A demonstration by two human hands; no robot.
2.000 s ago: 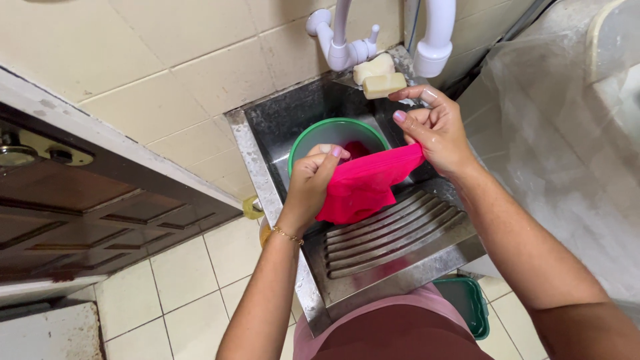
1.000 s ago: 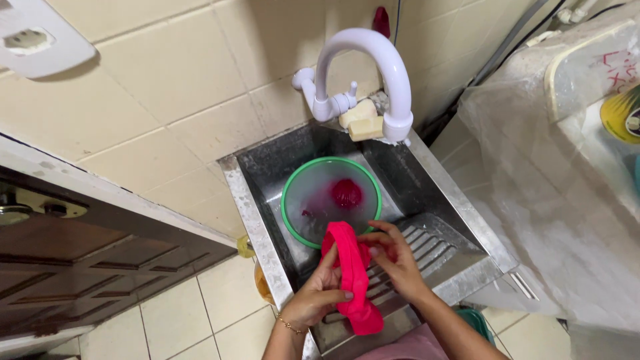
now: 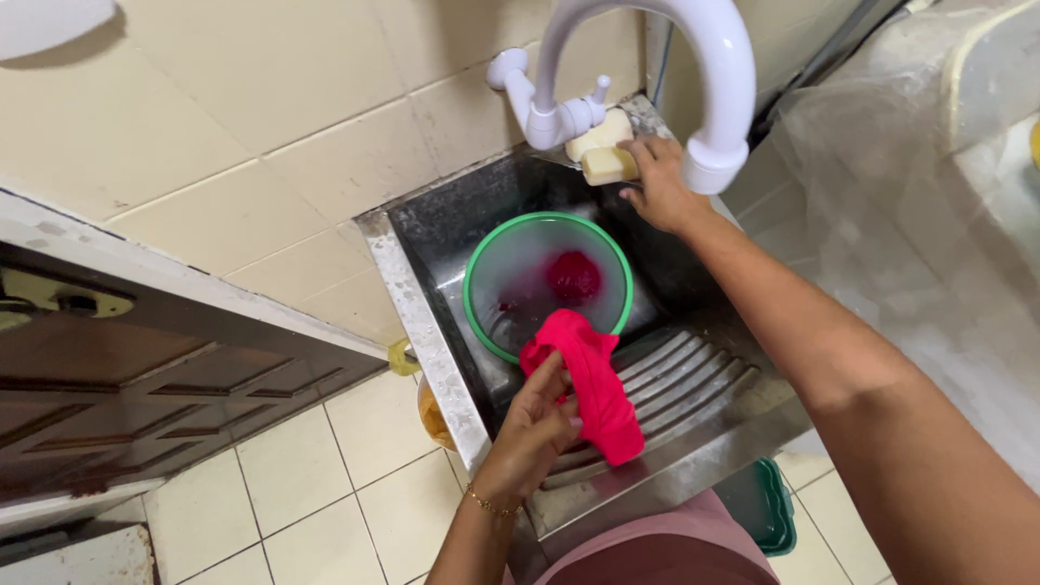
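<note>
My left hand (image 3: 540,418) holds a wet bright pink cloth (image 3: 597,398) above the near rim of a green-rimmed basin (image 3: 627,284) and the ribbed washboard (image 3: 686,378) of the metal sink. Cloudy water fills the basin, with a dark pink cloth (image 3: 574,276) partly under it. At the sink's back corner, my right hand (image 3: 662,183) reaches to a yellowish bar of soap (image 3: 608,166), fingertips at its right end; whether they grip it cannot be told. A paler soap piece (image 3: 605,130) lies just behind that bar.
A white plastic faucet (image 3: 723,89) arches over the back right of the sink, close to my right hand. The sink's metal edge (image 3: 422,325) runs along the left, near a brown panelled door (image 3: 187,382). Below the sink's front is a green container (image 3: 768,508).
My right hand has let go of the pink cloth and moved up to the soap at the back. The cloth stays in my left hand, near the basin's rim.
</note>
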